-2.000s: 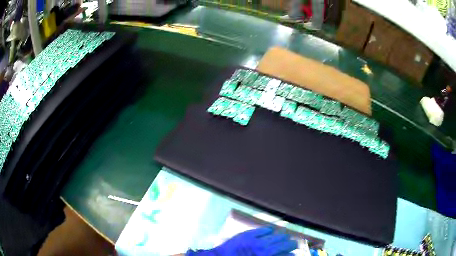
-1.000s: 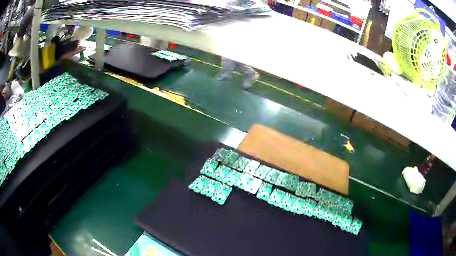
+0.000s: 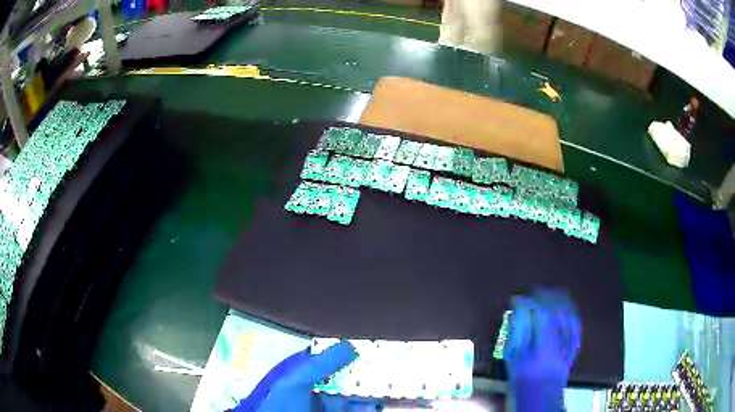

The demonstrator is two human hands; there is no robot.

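Observation:
My left hand [image 3: 302,376], in a blue glove, holds the left end of a green-white PCB panel strip [image 3: 403,368] at the near edge of the black foam sheet [image 3: 387,269]. My right hand [image 3: 545,334], gloved and blurred, is to the right of the strip over the foam. A small green circuit board [image 3: 503,335] shows at its left side, held in its fingers. Rows of single circuit boards [image 3: 475,195] lie along the far part of the foam, with a short third row at the left.
Stacked foam sheets [image 3: 89,217] topped with boards [image 3: 48,165] stand at left. A brown board [image 3: 463,117] lies behind the foam. Panel strips with yellow and black parts [image 3: 649,397] lie at lower right. A blue crate [image 3: 705,253] is at right; thin white sticks [image 3: 176,364] lie at lower left.
The view has tilted back down. Both hands now show, the left with a panel strip and the right with a small board; one second ago no hand was in view.

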